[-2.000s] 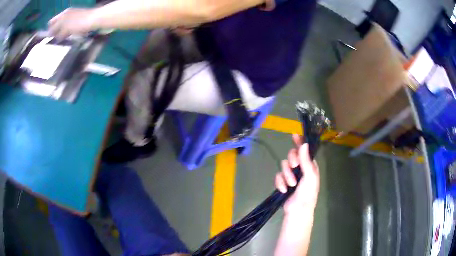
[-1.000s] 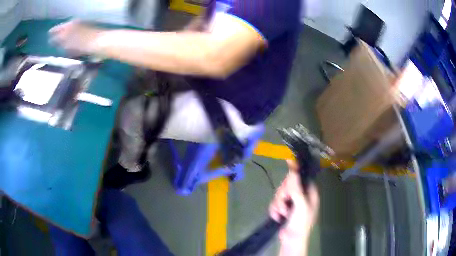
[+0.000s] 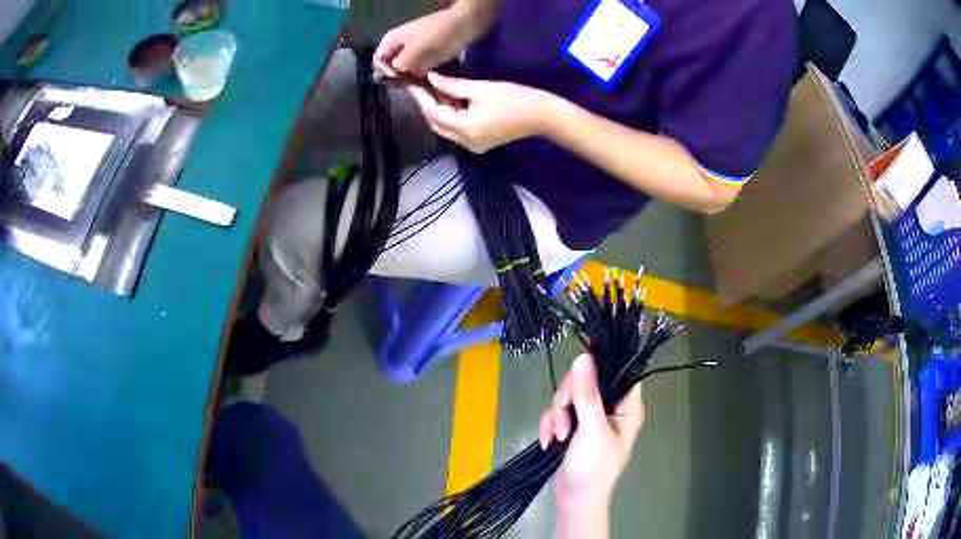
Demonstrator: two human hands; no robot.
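My right hand (image 3: pixel 592 426) is closed around a bundle of thin black cables (image 3: pixel 495 486), right of centre and low in the view. The cables' silvery tips (image 3: pixel 622 286) fan out above my fist, and one cable sticks out to the right. The cables run down left out of the picture. My left hand is not in view. The solder pot (image 3: pixel 93 168) is on the green table at the left, with a bright rectangle inside and a white metal strip (image 3: pixel 200 204) at its near end.
A seated person in a purple shirt (image 3: pixel 653 95) handles black cables, more lying across the lap (image 3: pixel 367 200). A translucent cup (image 3: pixel 203 65) and dark round tins stand on the green table (image 3: pixel 95 390). A cardboard box (image 3: pixel 780 211) and blue bins (image 3: pixel 933 247) are right.
The seated person's hand has left the pot area and both hands are now together over the lap. My fist has moved slightly lower and left; the cable tips are more spread.
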